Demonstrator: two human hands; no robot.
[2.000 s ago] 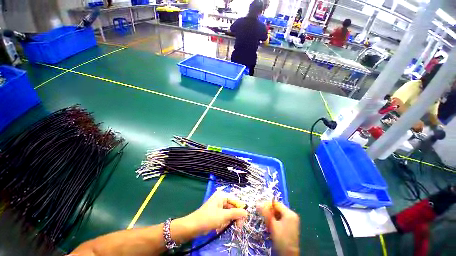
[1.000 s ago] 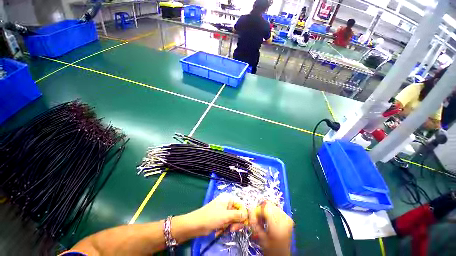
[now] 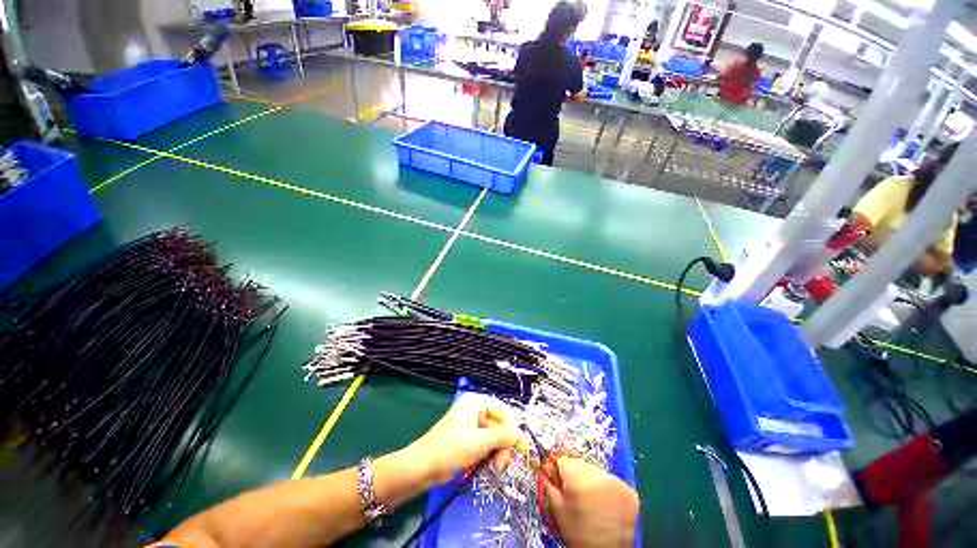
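My left hand (image 3: 477, 434) pinches a black cable (image 3: 441, 507) over the near part of the blue tray (image 3: 627, 428); a small yellow patch shows at its fingertips. My right hand (image 3: 591, 499) holds small cutters with red handles (image 3: 547, 495), their dark tip close to the left fingertips. The cable end between the fingers is too small to make out. Silvery-white scraps (image 3: 579, 417) fill much of the tray. A bundle of black cables (image 3: 439, 351) with pale ends and a green marker (image 3: 468, 321) lies across the tray's left edge.
A large heap of black cables (image 3: 118, 353) lies at the left. Blue bins stand at the far left (image 3: 48, 214) and right (image 3: 766, 375). A shallow blue tray (image 3: 466, 156) is across the table. Pale posts and a red-and-black object (image 3: 911, 476) are at the right. People stand beyond the table.
My right hand has turned and moved slightly down and right, and the cutters' red handles now show. My left hand still pinches the cable. The whole view has shifted slightly.
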